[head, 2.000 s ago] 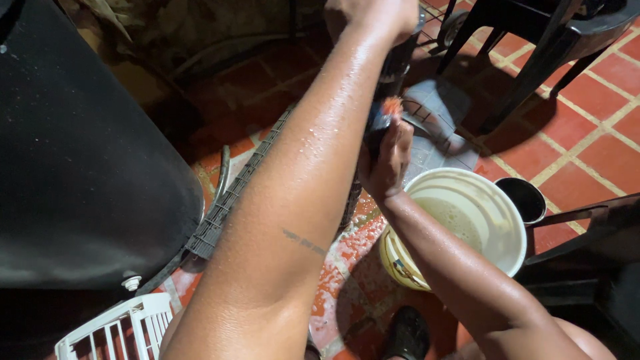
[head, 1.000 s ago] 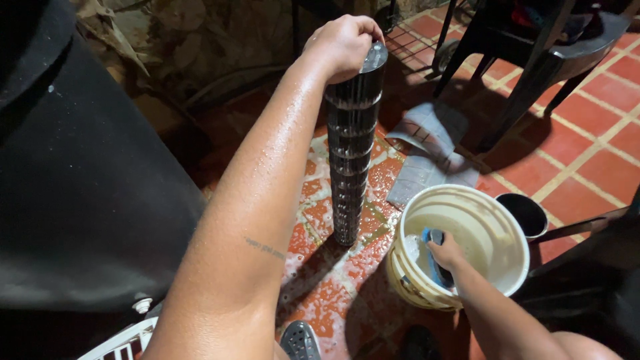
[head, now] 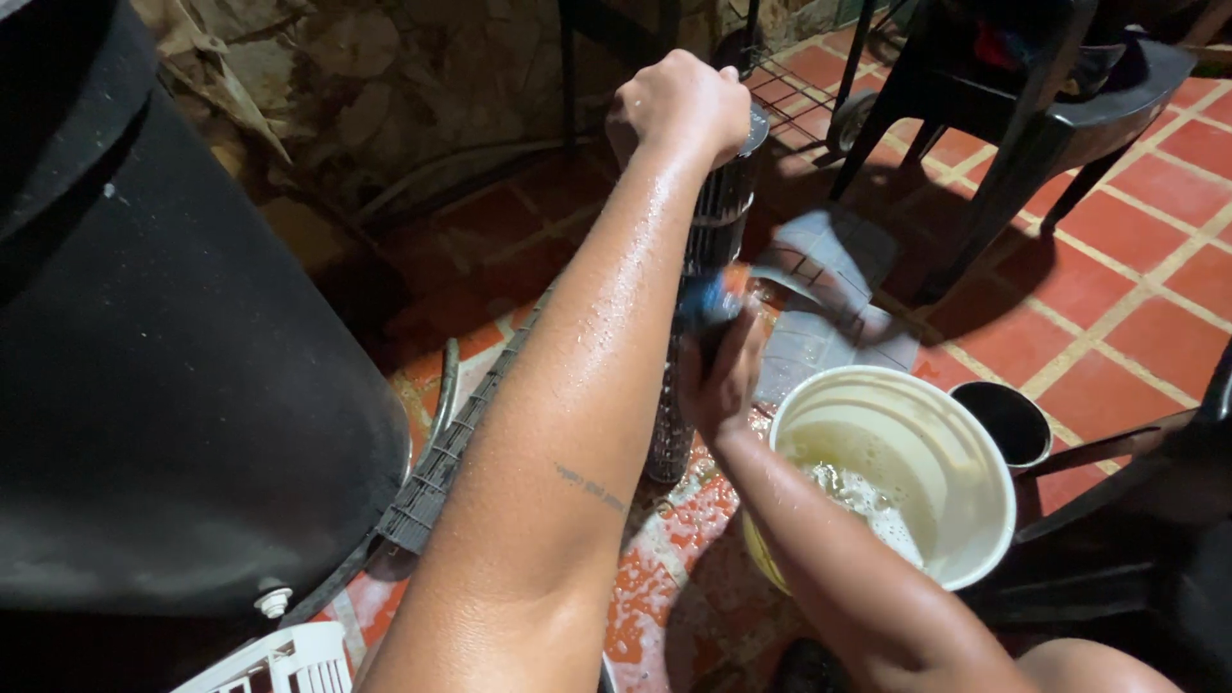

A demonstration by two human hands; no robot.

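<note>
My left hand [head: 681, 108] grips the top end of a tall, dark ribbed cylinder [head: 717, 226], which stands upright on the wet tiled floor. Against the cylinder's side, about midway up, my right hand [head: 722, 361] holds a blurred blue and orange brush or scrubber [head: 714, 296]; which of the two cannot be told. Part of the cylinder is hidden behind my left forearm. Beneath my right forearm is a cream plastic bucket [head: 987, 500] with cloudy, foamy water in it.
A big black tank [head: 202, 366] fills the left side. Another dark ribbed piece [head: 452, 462] leans beside it, near a white plastic crate [head: 289, 664]. Grey sheets [head: 818, 337] lie behind the bucket. A small dark pot [head: 1001, 423] and black plastic chair [head: 1068, 125] are at the right.
My right hand, in the bucket with the blue thing one second ago, is back up at the cylinder's side. My left hand has stayed at the cylinder's top.
</note>
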